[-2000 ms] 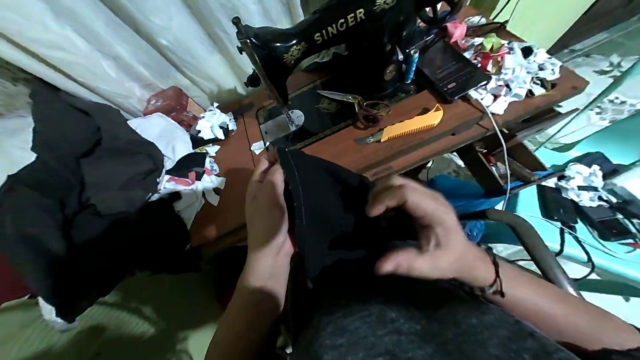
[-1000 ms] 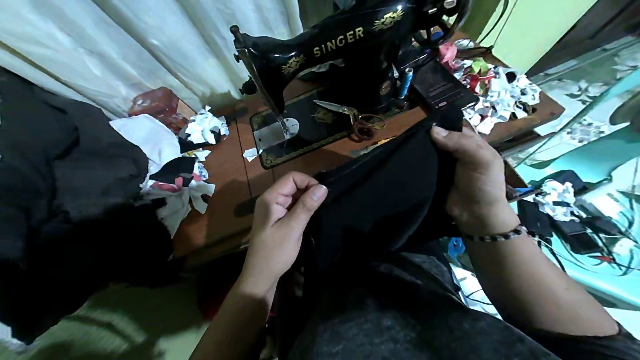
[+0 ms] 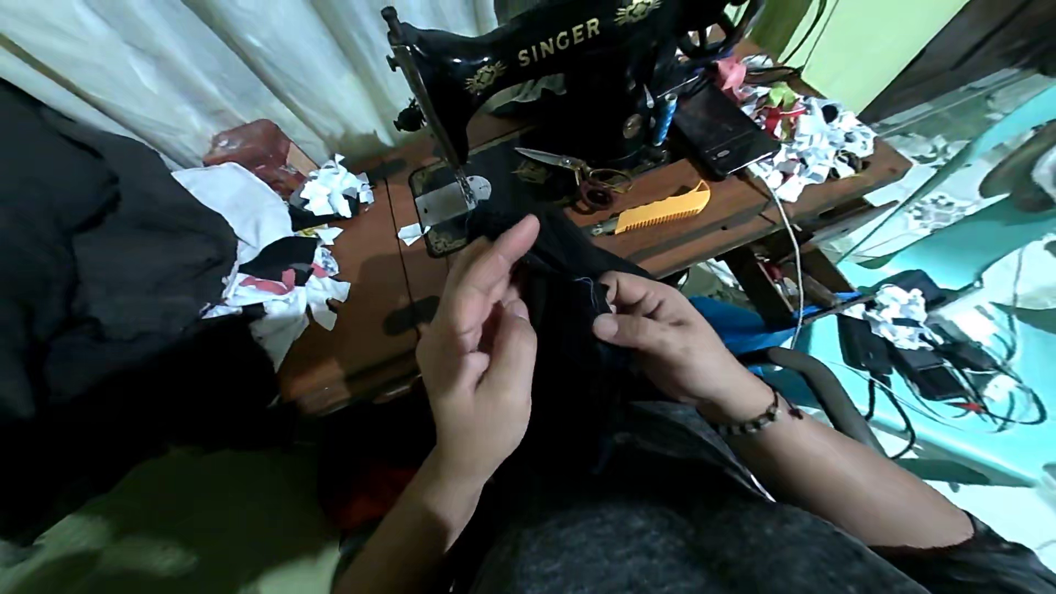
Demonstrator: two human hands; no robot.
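Black cloth (image 3: 569, 355) hangs between my hands, with a light thread along its edge. My right hand (image 3: 660, 330) pinches that edge between thumb and fingers. My left hand (image 3: 483, 346) is raised at the cloth's left side, fingers extended and thumb near them; whether it grips any cloth cannot be told. Just beyond stands a black Singer sewing machine (image 3: 544, 58), its needle area above the metal plate (image 3: 445, 203). Part of the dark cloth lies on the machine bed. Scissors (image 3: 590, 177) and a yellow-handled utility knife (image 3: 664, 208) lie to the right of the needle.
A large pile of black fabric (image 3: 148, 247) is at the left, beside white scraps (image 3: 305, 297) on the wooden table (image 3: 371, 272). A phone (image 3: 722, 128), a blue thread spool (image 3: 665, 120) and more scraps (image 3: 813, 144) lie at the right. A cable hangs over the table edge.
One second ago both hands held the black cloth stretched; now my right hand is lower and nearer my left, and the cloth hangs bunched. The yellow knife, mostly covered then, shows again.
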